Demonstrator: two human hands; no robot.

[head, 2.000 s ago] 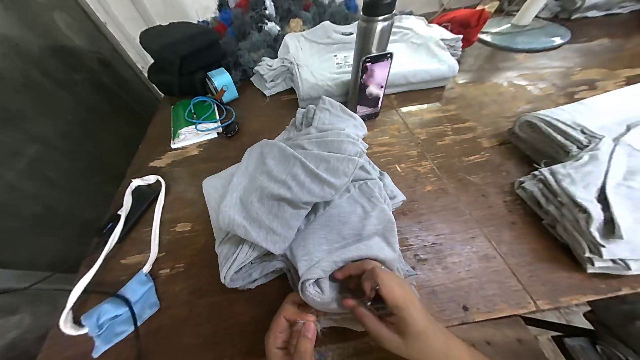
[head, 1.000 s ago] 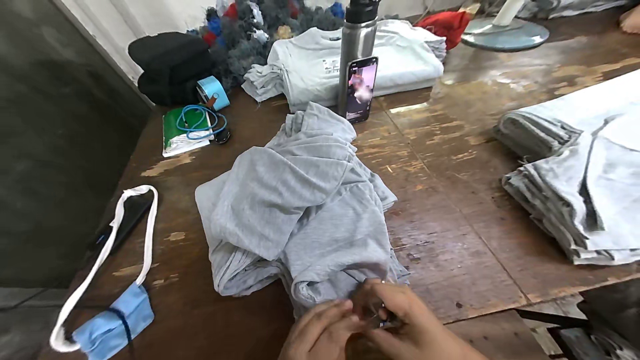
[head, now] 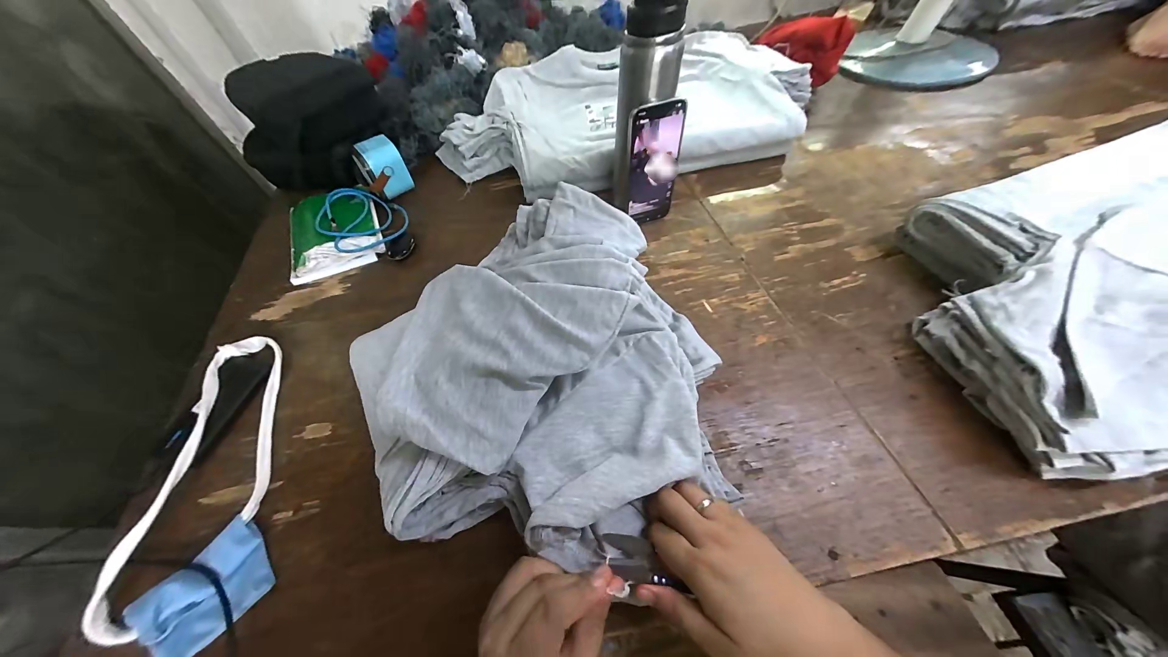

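Observation:
A rumpled pile of light grey knit fabric pieces [head: 547,365] lies before me, its near edge at my hands. My left hand [head: 547,607] pinches a small bit of white thread at that edge between thumb and finger. My right hand [head: 730,575], with a ring on one finger, holds a small metal cutting tool [head: 630,552], probably thread snips, whose blades lie against the grey fabric. The fingers hide most of the tool. The right fingertips also touch the pile, and its thumb is close to the left fingertips.
A steel bottle [head: 646,82] with a smartphone [head: 655,160] leaning on it stands behind the pile, before folded pale shirts [head: 557,109]. Stacked cut fabric [head: 1004,365] lies right. At left are a blue face mask [head: 205,593], a green packet [head: 315,228] and black cloth [head: 306,109].
The tool's blades, mostly hidden one second ago, now show against the fabric. My right hand has opened out along the pile's near edge. The pile has stayed largely in place.

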